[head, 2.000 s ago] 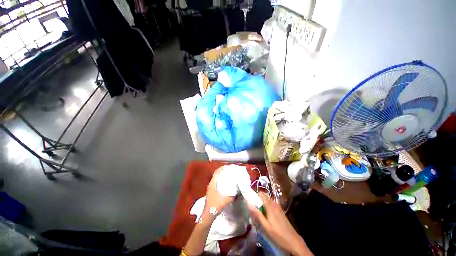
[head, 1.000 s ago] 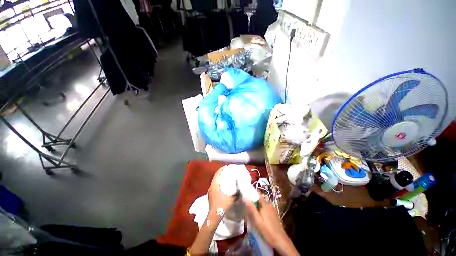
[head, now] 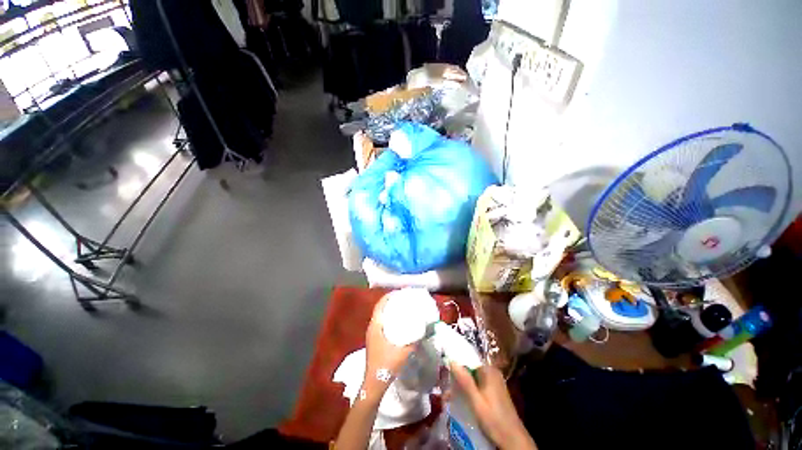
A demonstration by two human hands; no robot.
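My left hand point(head: 383, 350) is closed on a bunched white garment point(head: 411, 316), whose rounded top is pulled tight; the rest hangs over a red cloth point(head: 339, 338). My right hand point(head: 489, 406) holds what looks like a white spray bottle point(head: 459, 346) with green parts at its tip and near my fingers. Its tip is close to the right side of the white bunch. A blue-marked white body shows below, partly hidden by the hand. My fingertips are blurred.
A tied blue plastic bag point(head: 420, 206) stands beyond the red cloth. A yellow-green box point(head: 506, 246) with white scraps, bottles point(head: 743, 332) and a desk fan point(head: 703, 215) stand at right. A dark garment pile point(head: 624, 404) lies near right. Metal racks point(head: 105, 237) stand at left.
My right hand and the white bottle came in closer to the bunch, then moved back slightly to the right and down. My left hand keeps its hold. The view has shifted slightly.
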